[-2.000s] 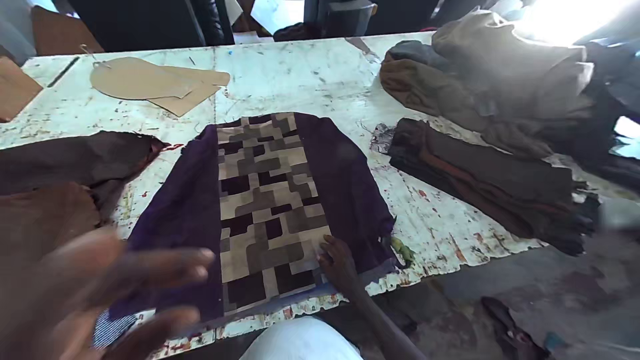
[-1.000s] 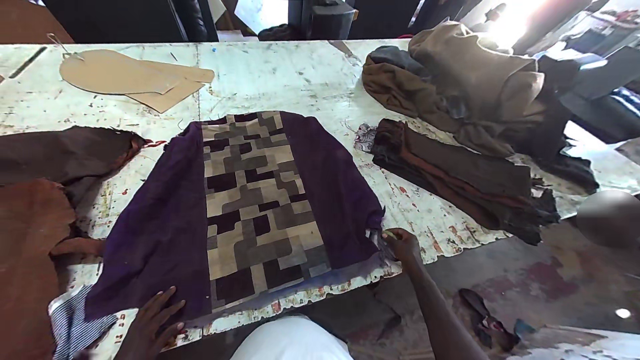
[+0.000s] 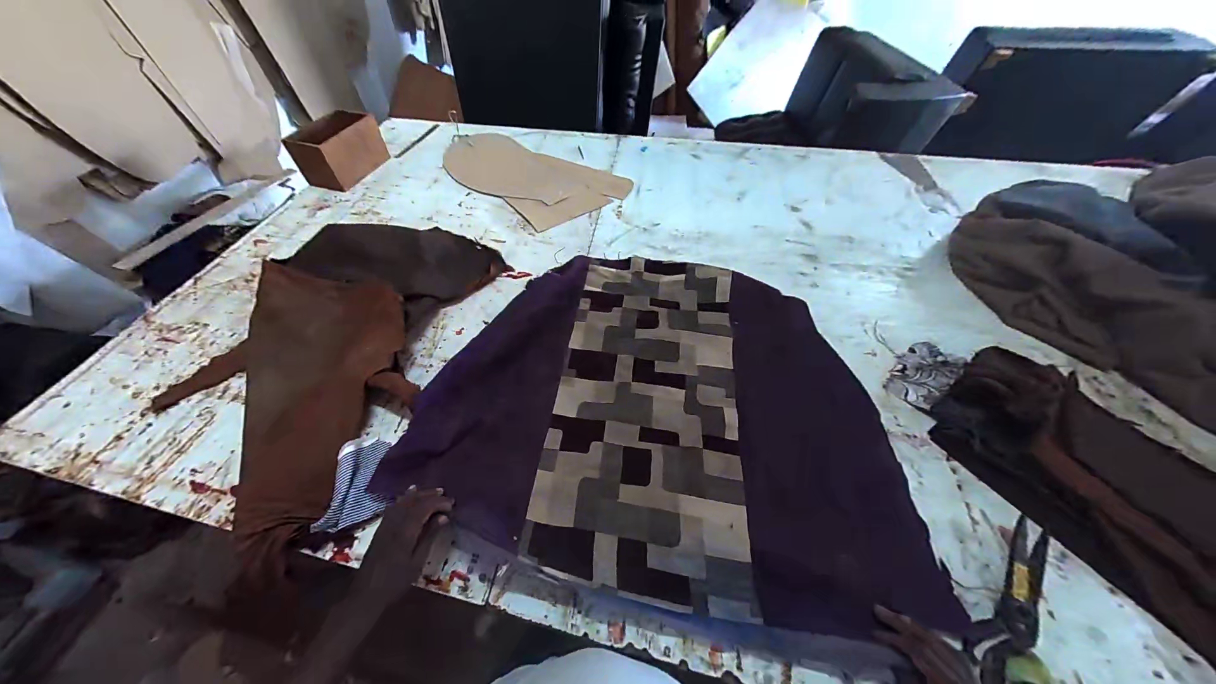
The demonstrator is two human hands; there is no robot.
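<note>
A purple fabric or leather piece [image 3: 817, 446] with a patchwork panel [image 3: 655, 427] of beige, grey and dark blocks down its middle lies flat on the white table. My left hand [image 3: 418, 518] rests on its lower left corner, beside a striped cloth scrap [image 3: 356, 484]. At its lower right corner is my right hand [image 3: 921, 646], fingers on the purple material; part of that hand is cut off by the frame's bottom edge. Scissors or shears [image 3: 1021, 589] lie just right of my right hand, blades pointing up the table.
Brown leather pieces [image 3: 313, 380] lie on the left. Cardboard templates [image 3: 532, 176] and an open brown box [image 3: 337, 150] sit farther back. Folded dark material [image 3: 1092, 456] and a heap of brown cloth [image 3: 1064, 256] are on the right. The stained table [image 3: 760, 209] has its near edge by me.
The view has swung left. My left hand, blurred above the left side two seconds ago, is now down on the purple corner. My right hand has moved from the patchwork's lower edge to the right corner.
</note>
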